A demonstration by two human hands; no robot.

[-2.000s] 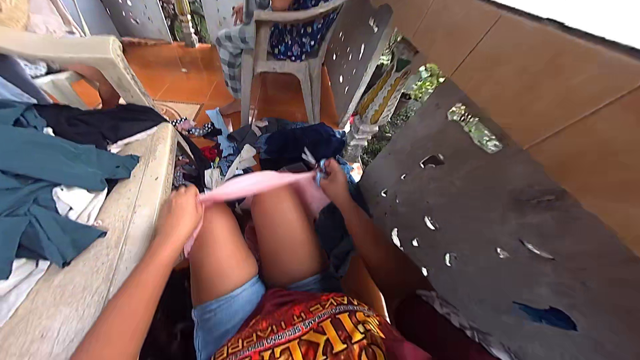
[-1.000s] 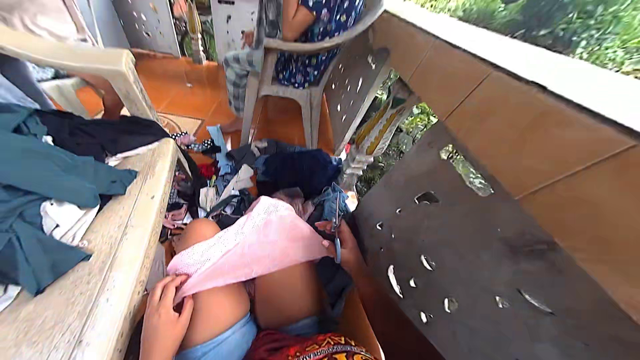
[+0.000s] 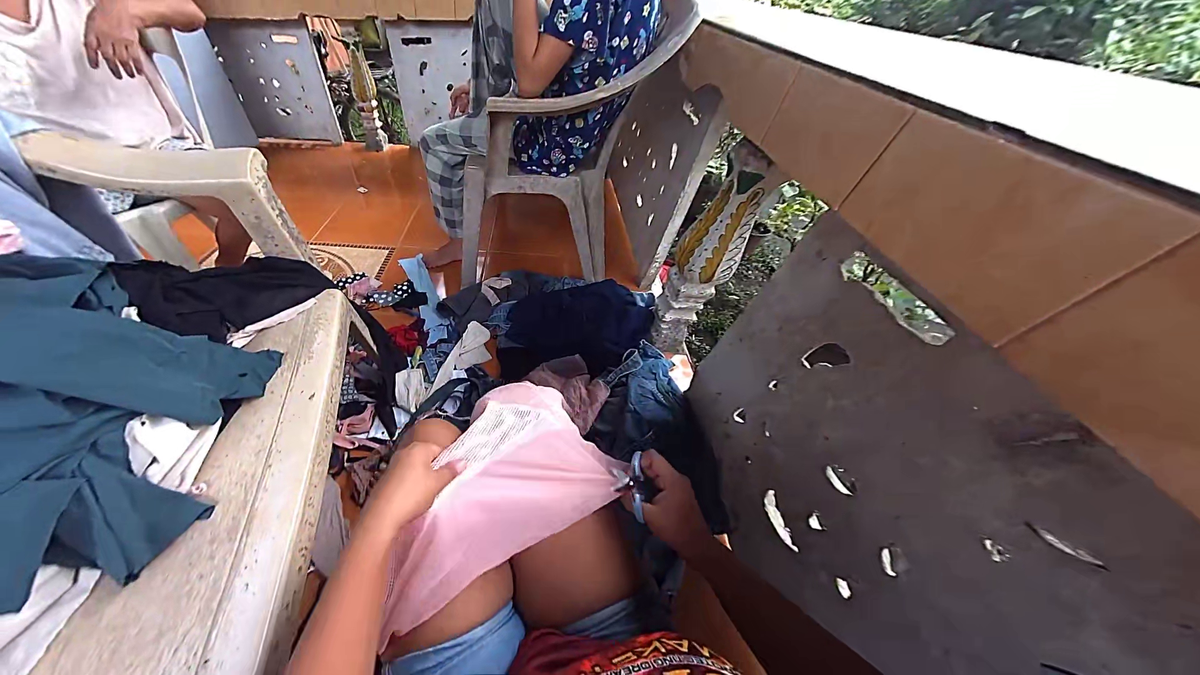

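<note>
A pink piece of cloth (image 3: 525,487) with a pale printed patch lies spread over my thighs. Its left part is gripped by my left hand (image 3: 412,483), and the cloth is drawn toward the right side. My right hand (image 3: 670,502) holds a pair of scissors (image 3: 639,486) with light blue handles, at the right edge of the cloth. The blades are mostly hidden there, and the fingers also seem close to the fabric. Just beyond my knees is a heap of garments, with dark navy cloth (image 3: 577,323) and blue denim (image 3: 656,389).
To the left, a pale plastic table (image 3: 272,469) bears a teal garment (image 3: 103,375) and white and black cloth. Ahead, one person sits in a plastic chair (image 3: 553,103); another sits at upper left. A grey perforated panel (image 3: 844,450) stands close on my right.
My left hand has moved from the cloth's lower left corner to farther up its left side. The cloth, a narrow stretched strip two seconds ago, is now spread wide.
</note>
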